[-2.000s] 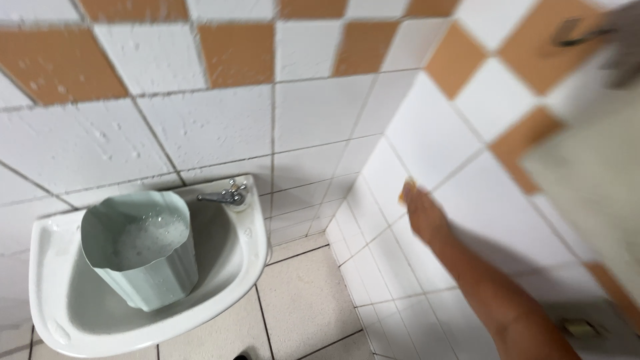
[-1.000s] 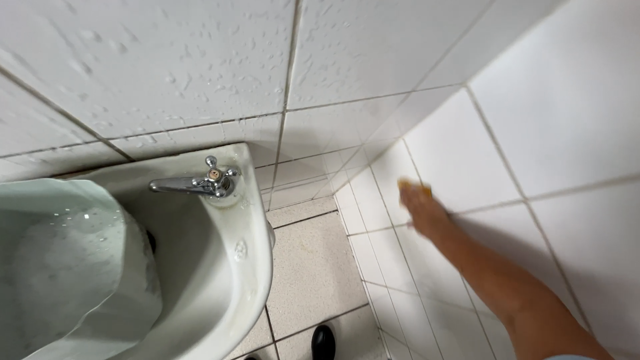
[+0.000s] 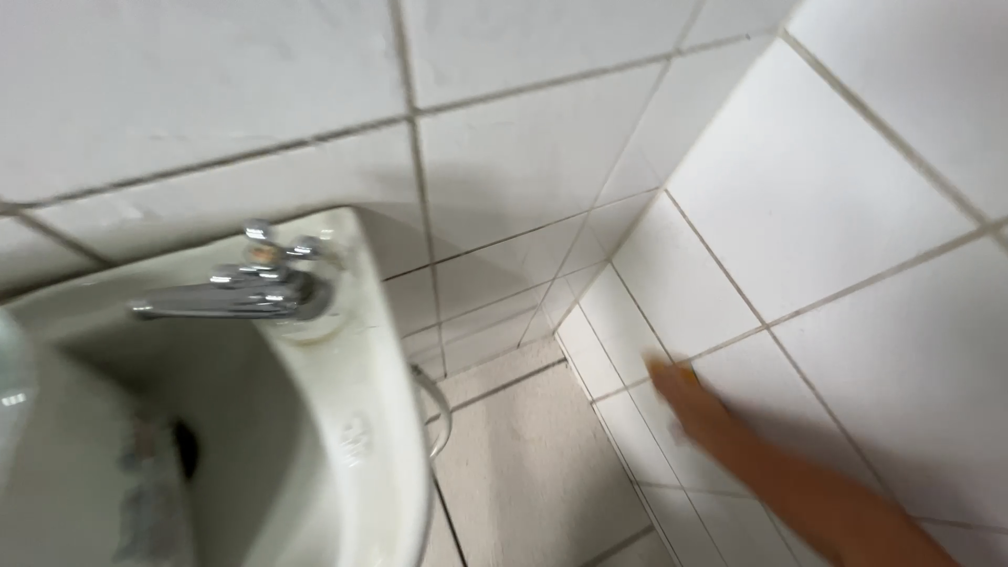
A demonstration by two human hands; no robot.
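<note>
My right hand [image 3: 685, 394] reaches in from the lower right, blurred, against the white tiled wall [image 3: 858, 378] on the right. Its fingers are closed on a small yellow thing [image 3: 690, 373], mostly hidden beneath them; what it is cannot be told. Left of the hand, across a strip of floor, stands a white ceramic washbasin [image 3: 378, 441] with a chrome tap [image 3: 236, 299] at its back corner. At the left edge a sliver of the pale green container [image 3: 12, 394] shows in the basin. My left hand is out of view.
White tiles [image 3: 535, 157] cover the wall behind the basin and meet the right wall in a corner. A light pipe or hose [image 3: 441, 413] curves beside the basin, above the tiled floor [image 3: 520, 441]. The basin's drain hole [image 3: 186, 449] is dark.
The view has moved much closer to the basin and corner, leaving most of the green container outside it. My right hand stays at the right wall with the yellow thing.
</note>
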